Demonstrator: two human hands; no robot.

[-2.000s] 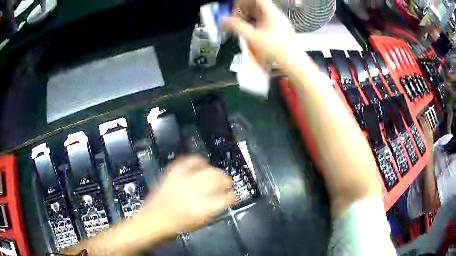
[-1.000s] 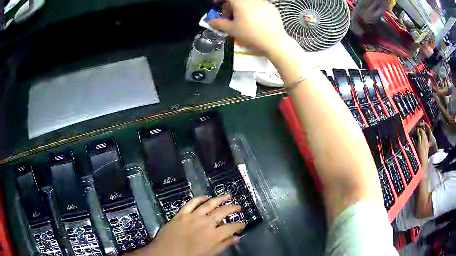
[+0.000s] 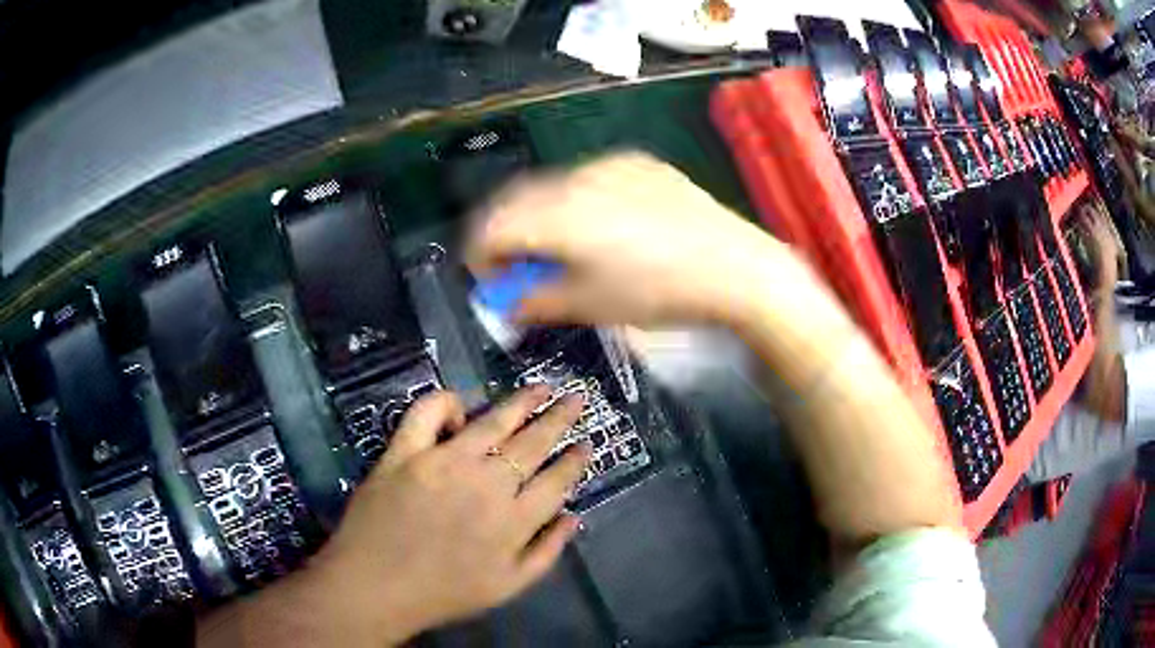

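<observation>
My right hand [image 3: 595, 241], blurred, holds the small blue-and-white wiping pad [image 3: 512, 294] on the upper half of the rightmost open black flip phone [image 3: 485, 149]. Its screen is mostly hidden by that hand. My left hand [image 3: 475, 500] lies with fingers spread across that phone's white-marked keypad [image 3: 611, 443]; the thumb is near the neighbouring phone's keypad. The other open flip phones, such as the one beside it [image 3: 340, 272], lie in a row in the clear plastic tray [image 3: 437, 310], dark screens upward.
A red foam tray [image 3: 811, 190] with rows of black phones stands at the right. A pale flat sheet [image 3: 177, 108] lies at the upper left. White papers [image 3: 602, 38] and part of a bottle [image 3: 475, 18] are at the back. A person's arm [image 3: 1104, 342] shows at the far right.
My right hand has come down from beside the bottle to the rightmost phone's screen with the pad. My left hand stays on its keypad. The view has tilted down.
</observation>
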